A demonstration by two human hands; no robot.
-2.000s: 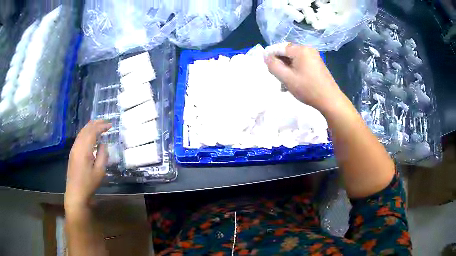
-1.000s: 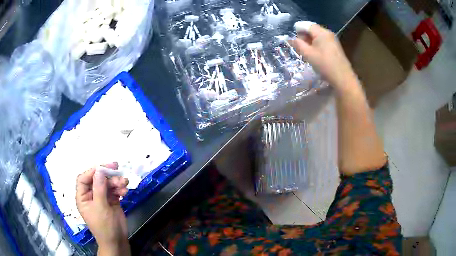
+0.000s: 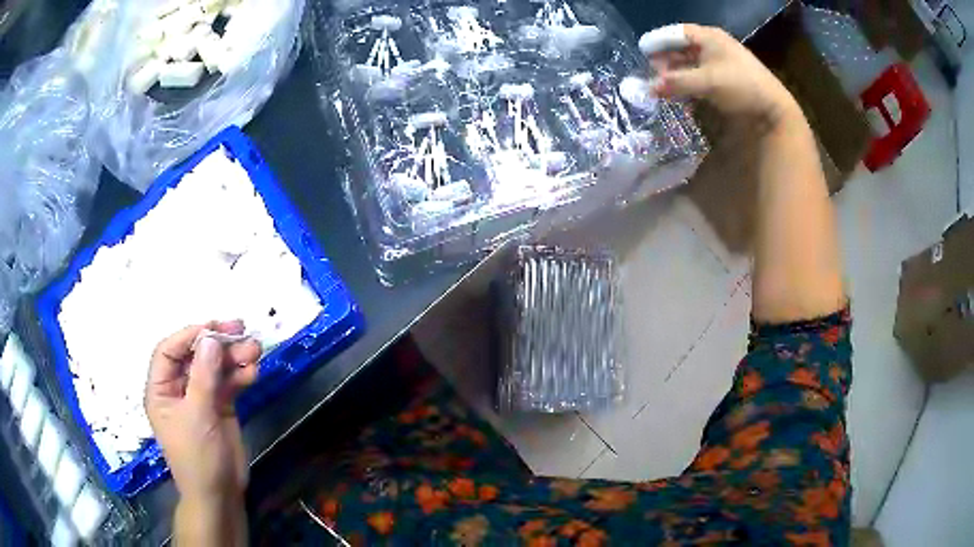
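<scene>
My left hand [image 3: 203, 390] is over the near edge of the blue tray [image 3: 340, 312] and pinches a small thin white part [image 3: 226, 337] between thumb and fingers. The tray holds a pile of loose white parts [image 3: 176, 262]. My right hand [image 3: 721, 75] is at the right end of the clear pocketed tray [image 3: 395, 262] and holds a white housing [image 3: 663, 40] at its fingertips. Another pale rounded piece [image 3: 638, 92] shows just below those fingers; whether they touch it is unclear. Stemmed white parts [image 3: 433, 160] lie in the tray's pockets.
An open poly bag [image 3: 230, 102] of cream parts and a crumpled clear bag [image 3: 48, 182] lie at upper left. A slotted tray with white blocks [image 3: 48, 449] is at lower left. Stacked clear trays [image 3: 566, 329] stand below the table edge. Cardboard boxes [image 3: 940, 305] and a red object [image 3: 895, 115] are at right.
The view has turned right since the earliest frame. My left hand has moved from the slotted tray to the blue tray and holds a part. My right hand has moved from the blue tray to the pocketed tray.
</scene>
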